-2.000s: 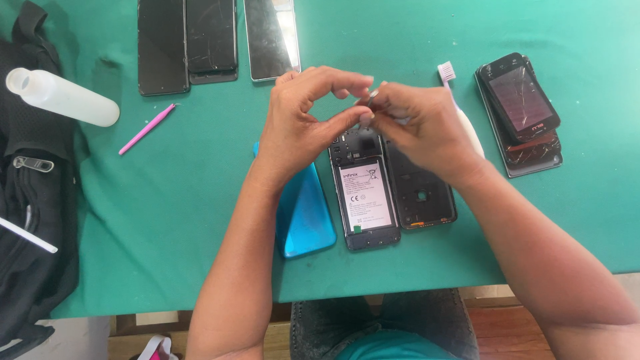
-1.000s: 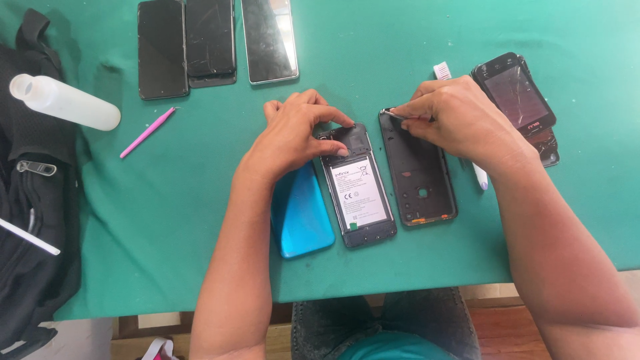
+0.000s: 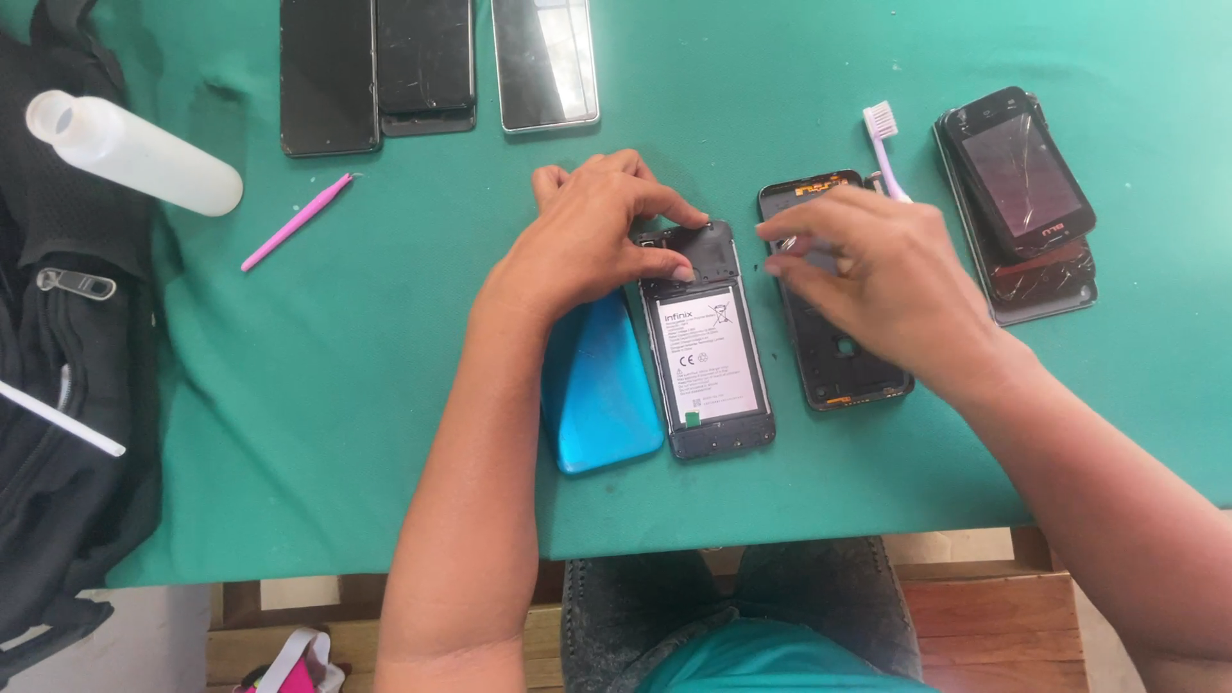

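An opened smartphone with its labelled battery (image 3: 707, 356) exposed lies on the green cloth. My left hand (image 3: 602, 236) rests over its upper end, forefinger and thumb touching the dark plastic cover (image 3: 701, 252) there. A blue phone back cover (image 3: 602, 395) lies just left of the phone, partly under my left wrist. My right hand (image 3: 866, 274) hovers above a black phone frame (image 3: 847, 371) to the right, pinching a small shiny piece (image 3: 791, 244) between thumb and forefinger; what the piece is, I cannot tell.
A toothbrush (image 3: 881, 135) and stacked phones, the top one cracked (image 3: 1025, 178), lie at the right. Further phones (image 3: 329, 82) lie at the upper left, above a pink pen-like tool (image 3: 296, 223). A white plastic bottle (image 3: 144, 154) and a black bag (image 3: 82, 385) occupy the left side.
My hands were together above the phone two seconds ago. They have parted: the left is down on the phone's upper end. The right went to the black frame's top and is now lower over it.
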